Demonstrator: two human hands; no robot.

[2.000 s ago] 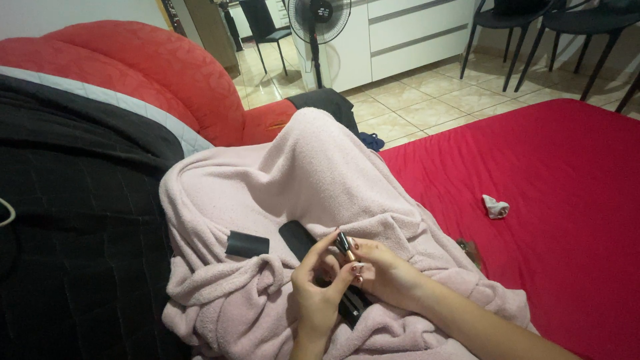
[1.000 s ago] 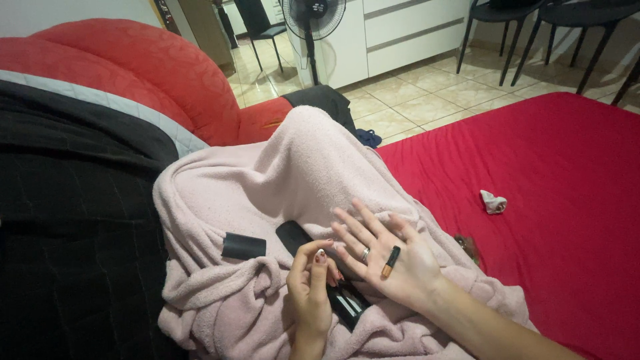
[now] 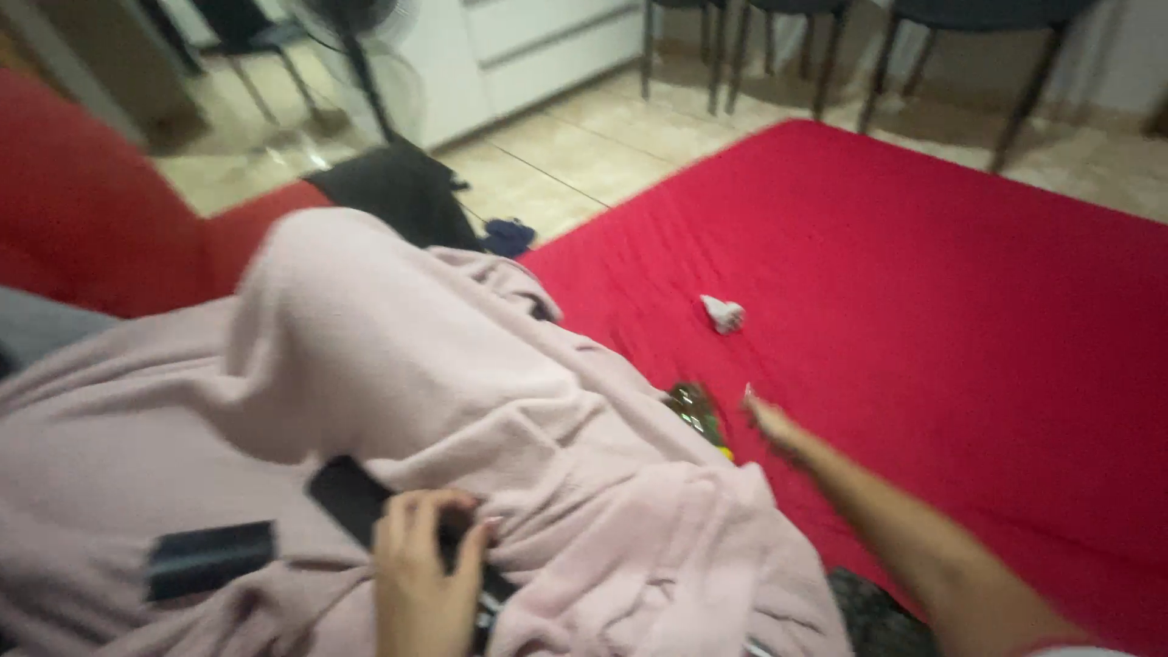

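Observation:
My left hand (image 3: pixel 429 557) rests over a long black case (image 3: pixel 351 497) lying on the pink blanket (image 3: pixel 365 338); its fingers are curved around the case's middle. A short black cover-like piece (image 3: pixel 212 559) lies on the blanket to the left. My right hand (image 3: pixel 771 424) is stretched out over the red sheet (image 3: pixel 958 319), near a shiny transparent package (image 3: pixel 695 411) at the blanket's edge; blur hides whether it holds anything. A crumpled whitish item (image 3: pixel 724 314) lies on the sheet beyond that hand.
A red sofa (image 3: pixel 82 192) stands at the left, with dark cloth (image 3: pixel 401 192) at its end. Behind are a standing fan (image 3: pixel 360 73), a white drawer cabinet (image 3: pixel 547 46) and several dark chairs (image 3: pixel 985 14). Dark lacy fabric (image 3: pixel 876 611) shows at the lower right.
My right hand, which lay palm up with a small black-and-orange cylinder on it, has moved right, away from my left hand and over the red sheet. The view has swung right.

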